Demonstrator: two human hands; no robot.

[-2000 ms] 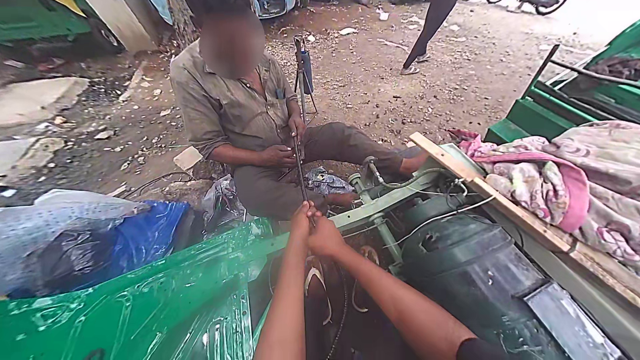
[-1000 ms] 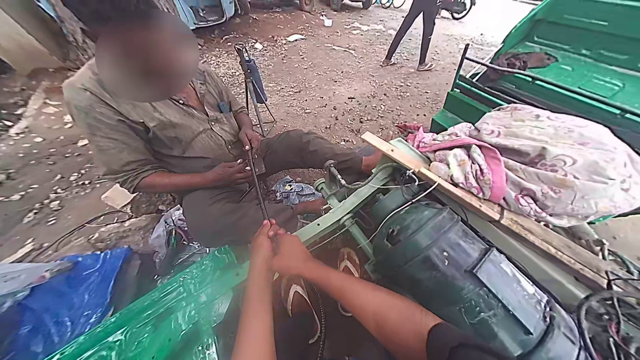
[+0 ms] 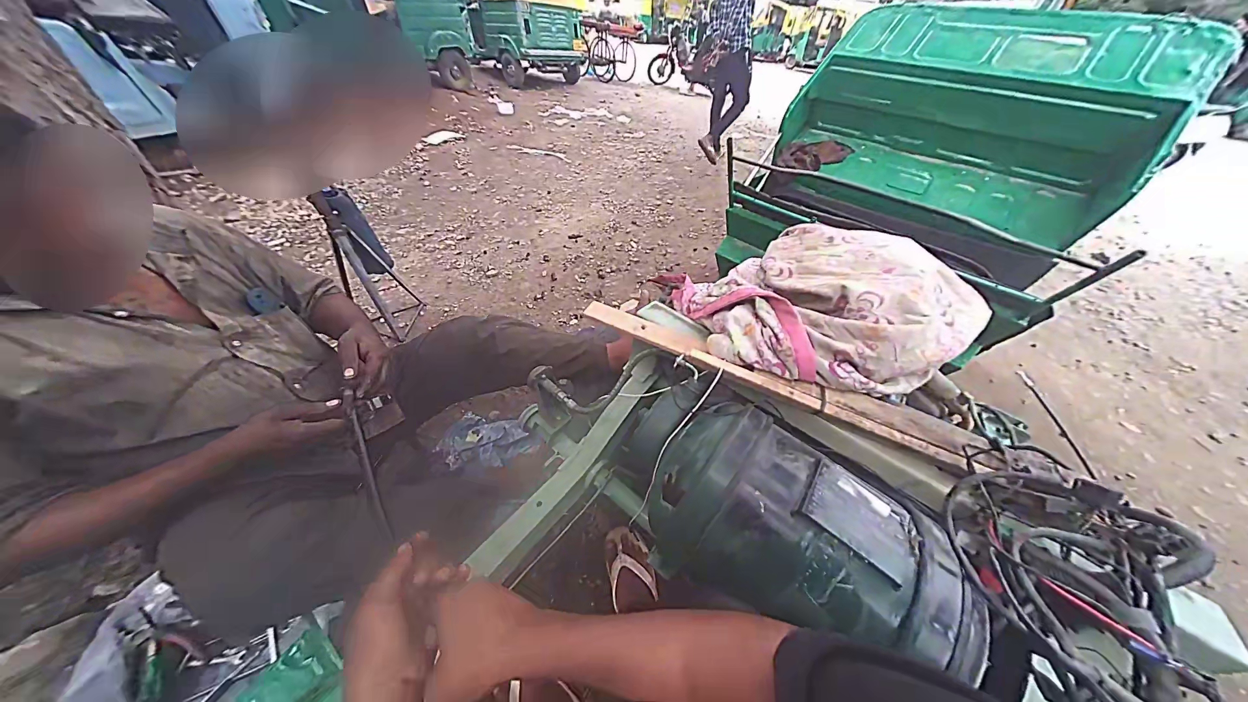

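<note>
My left hand (image 3: pixel 390 619) and my right hand (image 3: pixel 473 619) are close together at the lower middle, just below the lower end of a thin dark rod or cable (image 3: pixel 367 463). Blur hides whether my fingers close on it. A seated person's hands (image 3: pixel 336 395) hold its upper part beside a small dark block (image 3: pixel 381 415). Right of my hands, a pale green metal frame bar (image 3: pixel 561 487) slants upward beside a dark green cylindrical tank (image 3: pixel 780 526).
A wooden plank (image 3: pixel 780 385) lies along the frame, with a floral cloth bundle (image 3: pixel 868 307) behind it. Tangled cables (image 3: pixel 1063 565) sit at right. A green vehicle body (image 3: pixel 955 146) stands behind. Plastic sheeting (image 3: pixel 302 668) lies lower left. Another person (image 3: pixel 731 78) is on foot farther off.
The view has swung to the right, bringing the tangled cables and more parked vehicles into sight. The seated person still holds the rod. My hands remain close together.
</note>
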